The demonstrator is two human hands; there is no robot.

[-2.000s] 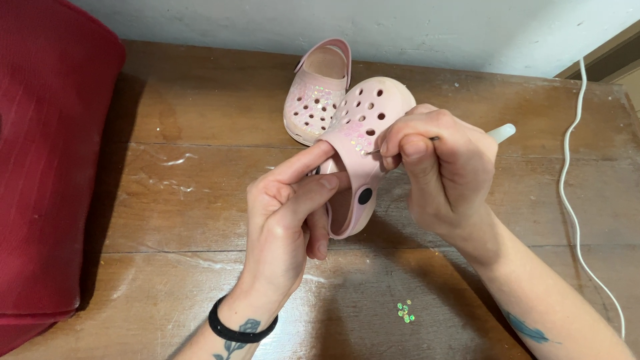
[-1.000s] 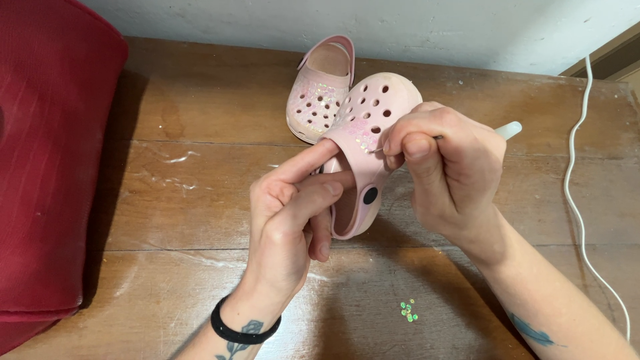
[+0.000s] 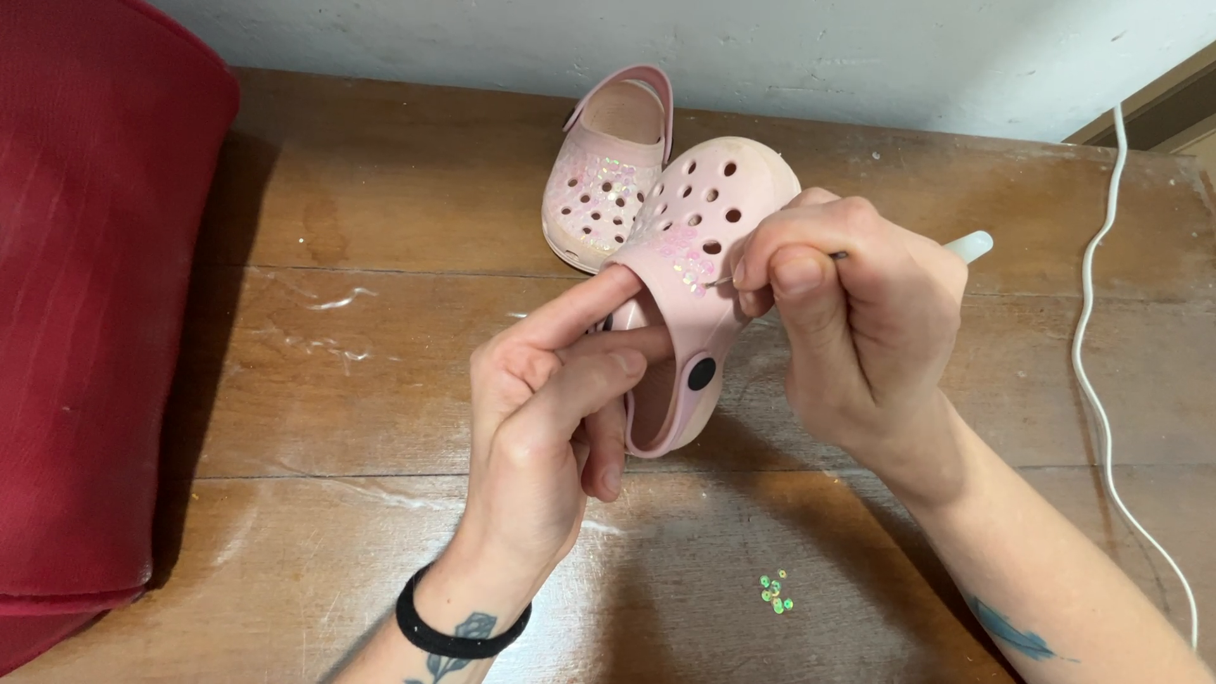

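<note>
My left hand (image 3: pixel 546 408) holds a pink foam clog (image 3: pixel 684 247) tilted above the table, with fingers inside its opening. Iridescent sequins (image 3: pixel 692 266) dot the clog's upper near the opening. A thin pointed tool (image 3: pixel 722 282) is pinched in my right hand (image 3: pixel 855 313), its tip at the sequins; most of its length is hidden by the fingers. A translucent whitish rod end (image 3: pixel 969 247) sticks out behind that hand. The other pink clog (image 3: pixel 608 190) stands behind, its front covered with sequins. Several loose green sequins (image 3: pixel 776 594) lie on the table near the front.
The wooden table (image 3: pixel 380 408) has board seams and shiny marks. A red fabric item (image 3: pixel 95 304) takes up the left side. A white cable (image 3: pixel 1092 380) runs down the right side. The pale wall (image 3: pixel 760 57) borders the table's back edge.
</note>
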